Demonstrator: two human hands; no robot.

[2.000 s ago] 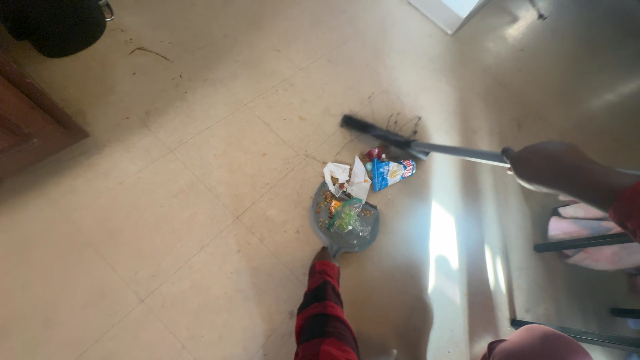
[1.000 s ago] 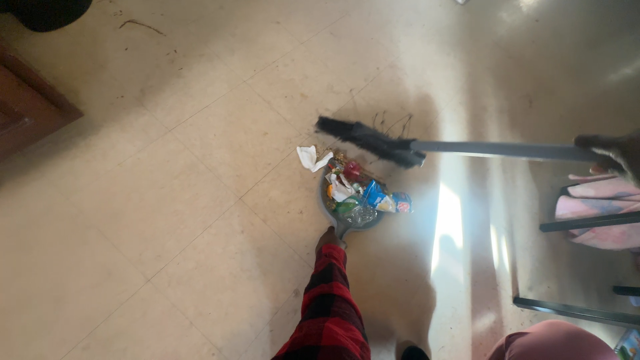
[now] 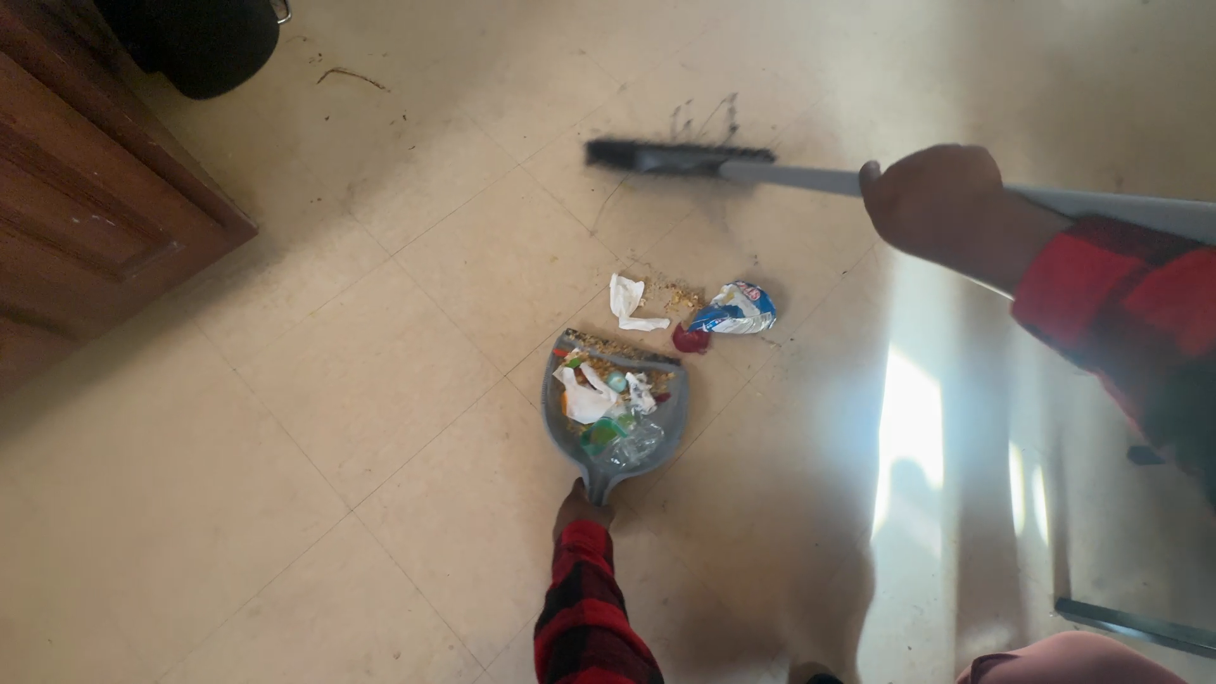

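Note:
My left hand [image 3: 582, 511] grips the short handle of a grey dustpan [image 3: 676, 432] that rests on the floor. Crumbs, crumpled white paper, clear plastic and green bits lie in the pan. Just beyond its lip are a white paper scrap [image 3: 627, 302], loose crumbs [image 3: 682, 298], a dark red piece [image 3: 691, 339] and a crumpled blue and white wrapper [image 3: 746, 309]. My right hand [image 3: 936, 199] is closed around the pale handle of a broom [image 3: 793, 177]. The black bristle head [image 3: 679, 158], blurred, is beyond the litter and does not touch it.
A brown wooden panelled door or cabinet [image 3: 114, 199] juts in at the left. Behind it stands a black container [image 3: 209, 47]. Dark debris [image 3: 353, 76] lies on the floor nearby. At the lower right is a dark metal bar [image 3: 1135, 627], with pink fabric [image 3: 1064, 660] below it.
The broom head has moved away from the dustpan, and my right hand is farther in along the handle. The blue wrapper, at the pan's right edge a second ago, now lies on the floor beyond the lip.

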